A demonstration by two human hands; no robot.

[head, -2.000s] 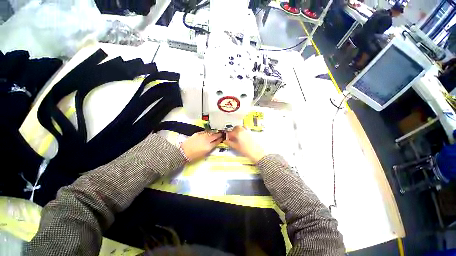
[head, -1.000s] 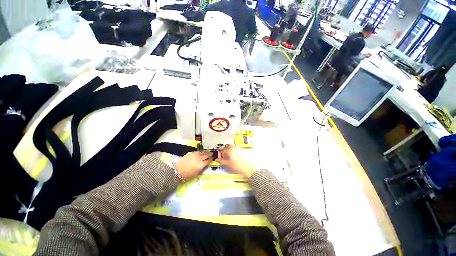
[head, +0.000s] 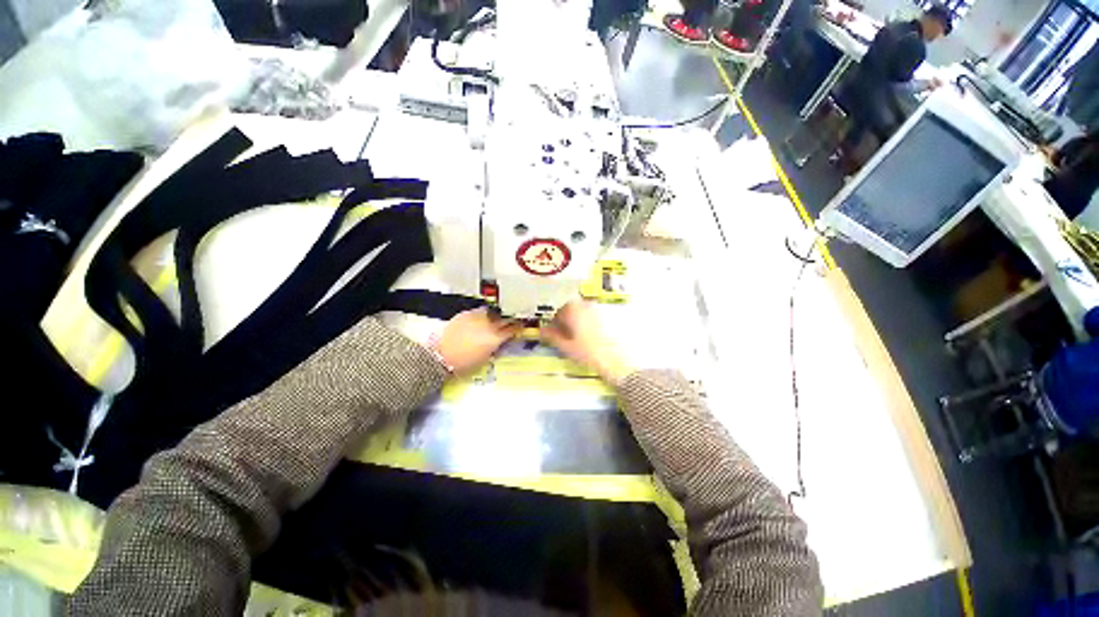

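A black fabric band [head: 428, 303] runs from the left to the needle area under the white sewing machine head [head: 542, 223]. My left hand [head: 475, 339] holds the band just left of the needle. My right hand [head: 581, 335] is at the right of the needle, its fingertips at the band's end, close to my left fingertips. The fingertips and the band's end are small and partly hidden under the head. More black bands [head: 259, 271] lie fanned in curves on the table at the left.
A black fabric stack [head: 482, 542] lies along the front edge. Tied black bundles [head: 36, 241] and a clear plastic bag [head: 121, 72] are at the left. A yellow piece [head: 606, 281] is right of the needle. A screen [head: 922, 181] stands right. A person [head: 889, 72] sits beyond the aisle.
The camera view has tilted and shifted between frames. Both hands stay at the needle area, with only small shifts of the fingers. The fanned bands have not visibly moved.
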